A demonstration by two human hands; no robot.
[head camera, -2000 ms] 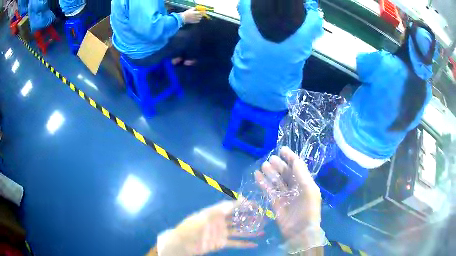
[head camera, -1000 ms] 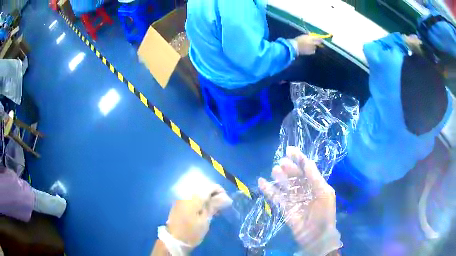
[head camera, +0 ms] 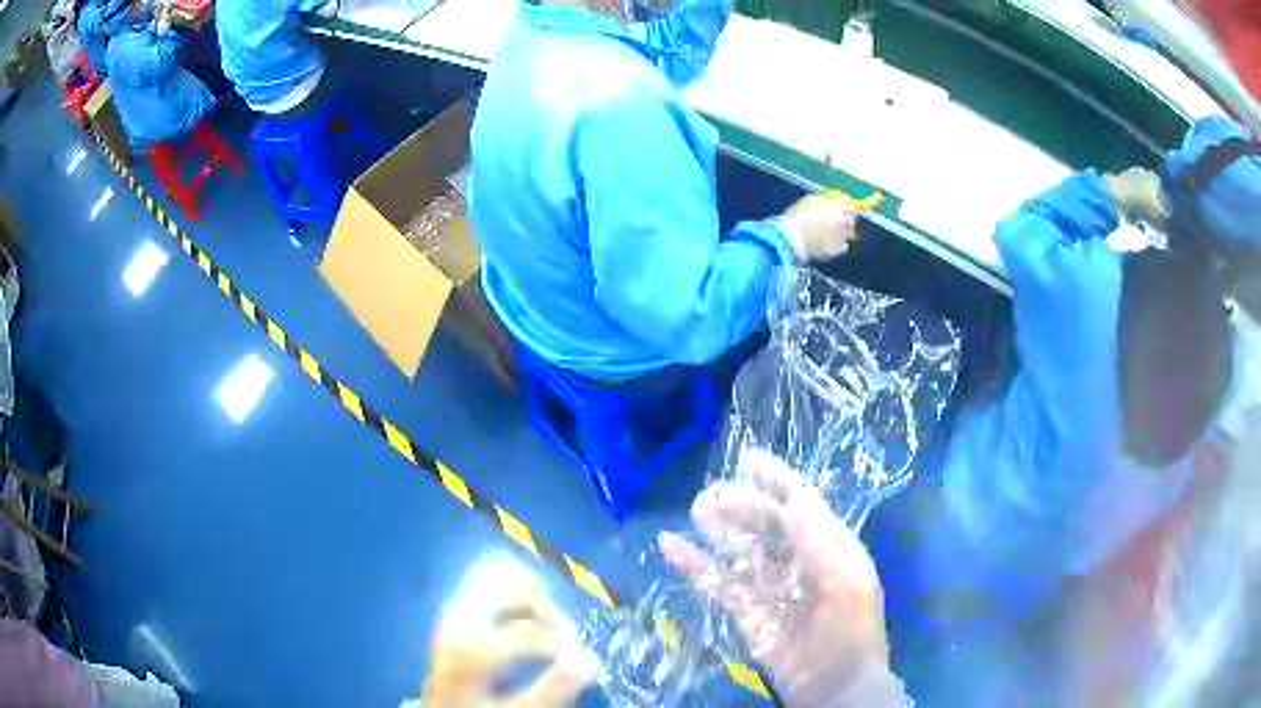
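A clear, glossy lamp with bulging segments (head camera: pixel 844 394) is held in the air at the lower centre right. Its upper part stands above my right hand, and a lower clear part (head camera: pixel 650 643) shows between my hands. My right hand (head camera: pixel 795 588), in a thin whitish glove, is curled around its middle, palm towards me. My left hand (head camera: pixel 512 643) is blurred at the bottom edge, beside the lamp's lower end. Whether its fingers touch the lamp cannot be told.
Coworkers in blue coats (head camera: pixel 609 208) sit on blue stools (head camera: pixel 609 429) along a green bench with a white surface (head camera: pixel 885 111). An open carton (head camera: pixel 394 291) with clear items stands on the floor. Yellow-black tape (head camera: pixel 401 440) crosses the blue floor. Pink fabric (head camera: pixel 49 671) shows at lower left.
The view has shifted, and more of the bench and floor at the back shows. The lamp and both hands sit slightly lower and further left. My right hand still holds the lamp.
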